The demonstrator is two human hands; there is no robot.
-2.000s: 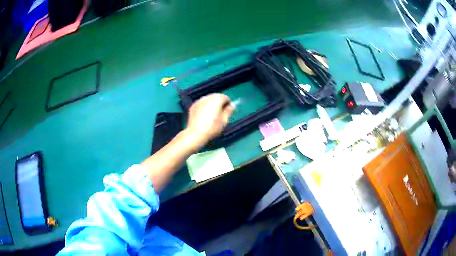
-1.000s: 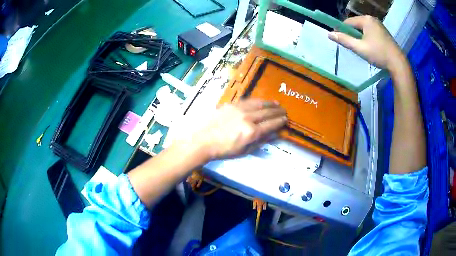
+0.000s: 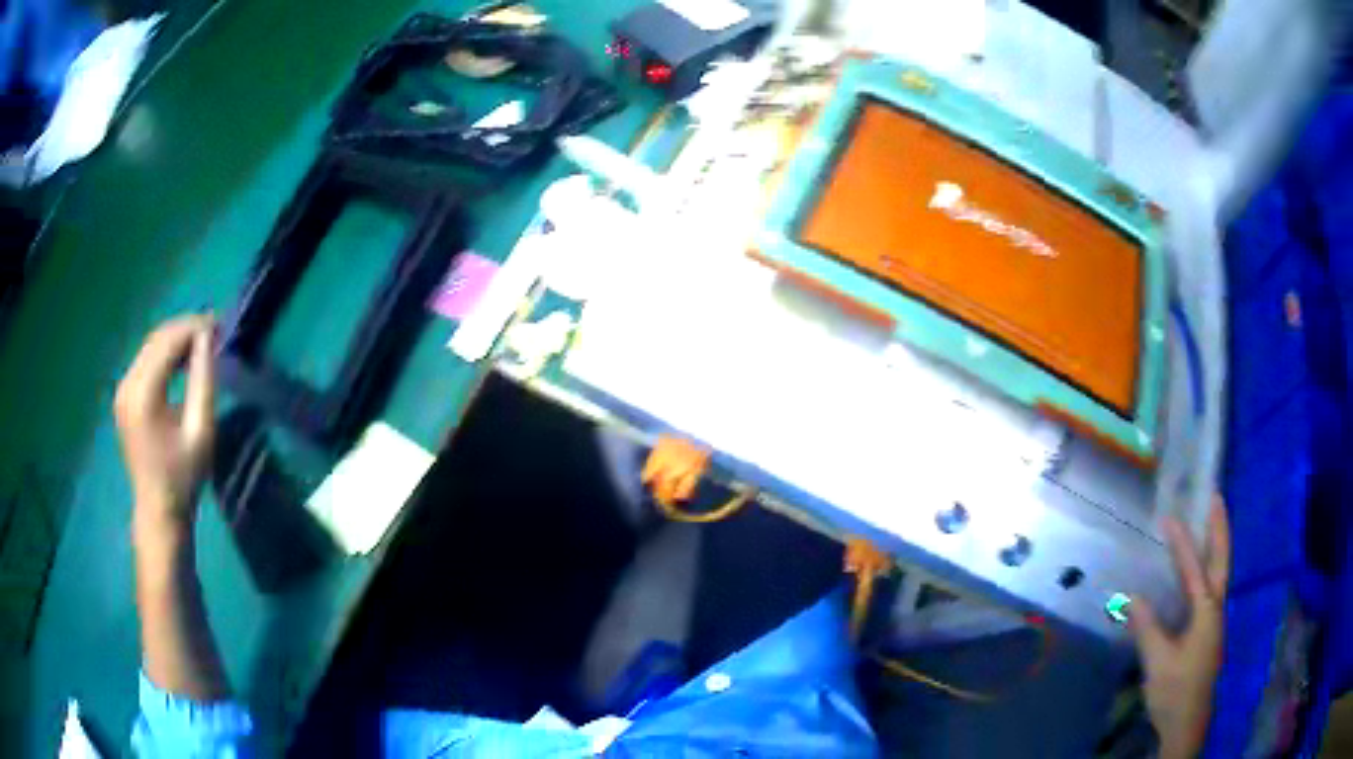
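The orange fixture plate (image 3: 972, 267) with blurred white writing lies on the machine bed. The pale green hinged cover (image 3: 890, 292) is down flat on it, framing the orange middle. My right hand (image 3: 1184, 623) is at the bed's front right corner, fingers spread, beside a lit green button (image 3: 1119, 607). My left hand (image 3: 171, 408) is over the green bench at the near left edge of the stack of black frames (image 3: 408, 297). Its fingers are bent and blurred; I cannot tell whether they hold anything.
Tangled black frames (image 3: 460, 89) lie behind the stack, near a black control box (image 3: 675, 45) with red lights. A pink label (image 3: 465, 285), a cream paper slip (image 3: 371, 486) and a dark slab (image 3: 267, 512) lie nearby. Orange connectors (image 3: 680, 472) hang under the bed. Blue bins (image 3: 1288, 341) stand right.
The green cover has gone from raised to flat on the orange plate. My right hand has left the cover for the bed's front corner. My left hand has moved from the plate to the frame stack.
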